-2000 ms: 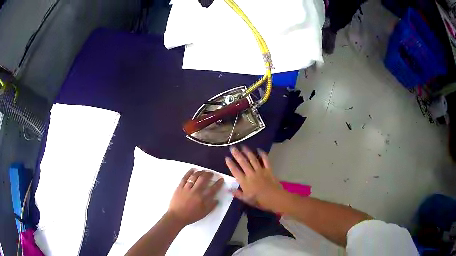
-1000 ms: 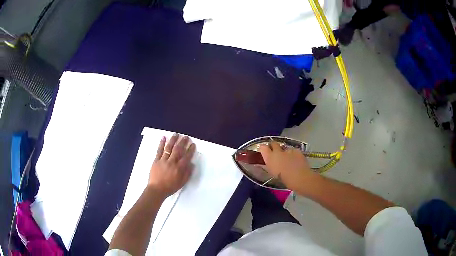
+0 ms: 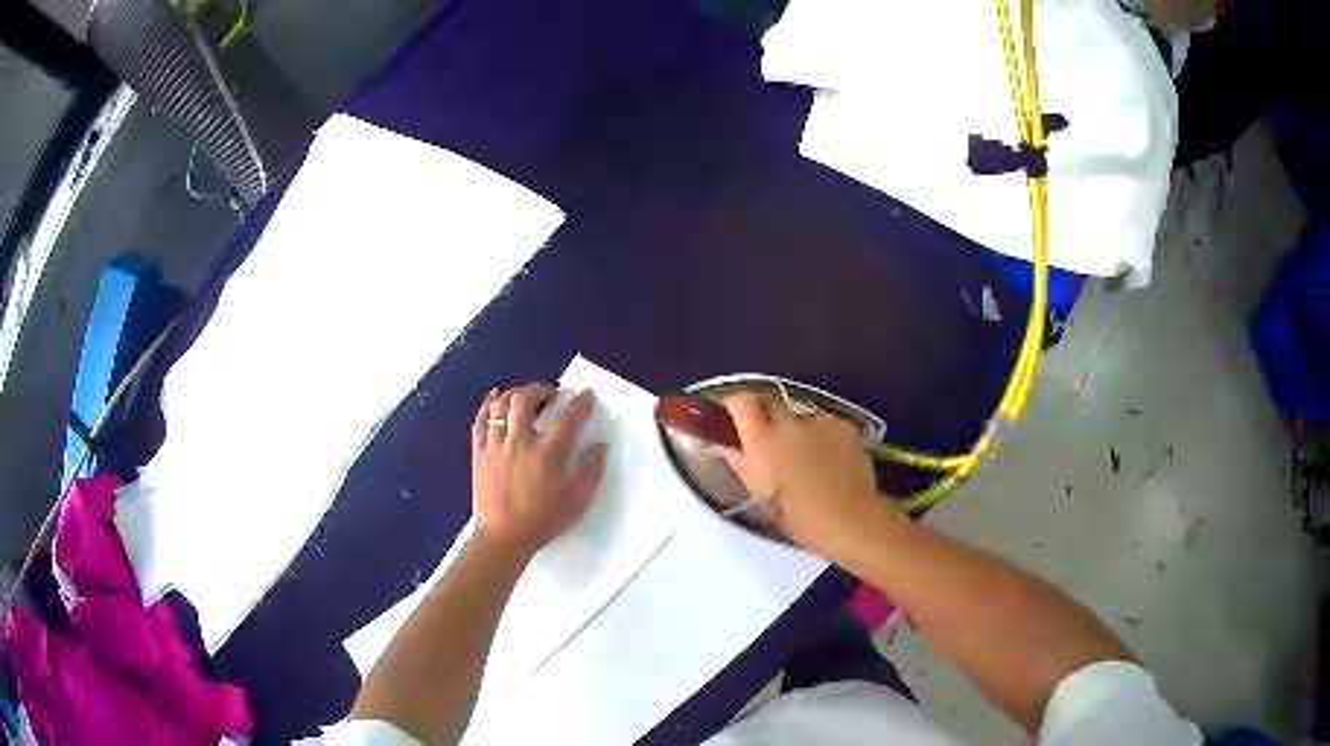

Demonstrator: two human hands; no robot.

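Observation:
A white garment panel [image 3: 642, 598] lies on the dark navy-purple table cover [image 3: 656, 190] in front of me, with a seam line running lengthwise. My left hand [image 3: 533, 466] rests on the panel's left far part, fingers bent and spread, a ring on one finger. My right hand [image 3: 802, 474] grips the red-brown handle of the steam iron [image 3: 697, 420]. The iron stands over the panel's far right part, its tip pointing left toward my left hand. My right hand and forearm hide part of the iron.
Layered white panels [image 3: 336, 306] lie at the left, beside magenta fabric [image 3: 124, 641] and a blue block [image 3: 110, 350]. A white pile [image 3: 1006, 161] is at the far right, crossed by yellow hoses [image 3: 1039, 262]. A grey ribbed duct [image 3: 175, 80] is far left.
My right hand took hold of the iron, then moved it left from the panel's edge onto its far part. My left hand shifted slightly on the panel. The view has turned.

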